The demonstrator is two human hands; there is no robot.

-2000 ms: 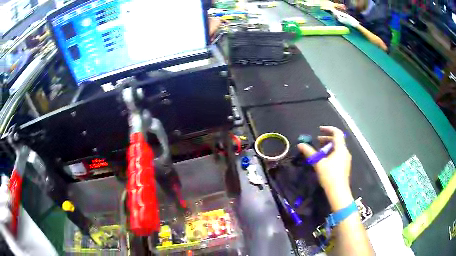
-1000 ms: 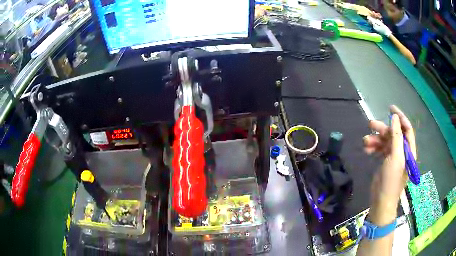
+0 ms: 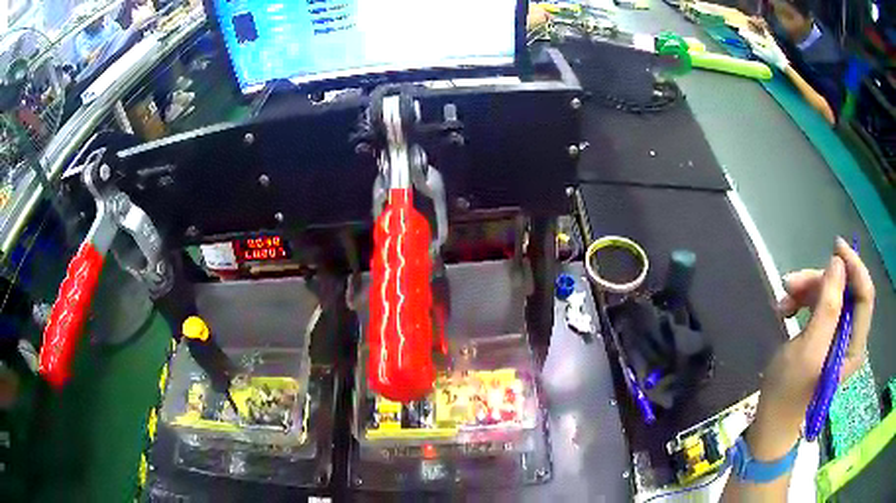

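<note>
My right hand (image 3: 820,339), bare with a blue wristband, is at the right with a blue-purple marker pen (image 3: 833,363) held in its fingers. My left hand is not in view. The black test fixture (image 3: 324,157) has two toggle clamps; one red handle (image 3: 403,295) hangs down in the middle, the other (image 3: 71,314) at the left. A power supply board (image 3: 481,398) lies under the clear cover of the right station, and another board (image 3: 270,401) under the left cover. A yellow-topped tool (image 3: 196,329) stands in the left cover. A third board (image 3: 700,450) lies beside my wrist.
A tape roll (image 3: 617,263), a black pouch (image 3: 663,344) with pens and a small blue and white part (image 3: 577,307) lie right of the fixture. A monitor (image 3: 393,39) stands above. A green speckled board (image 3: 855,408) lies on the conveyor. A person (image 3: 801,59) is at the upper right.
My right hand has moved right, away from the black pouch, with the marker still in it. The view has shifted, so the fixture appears farther right than one second ago.
</note>
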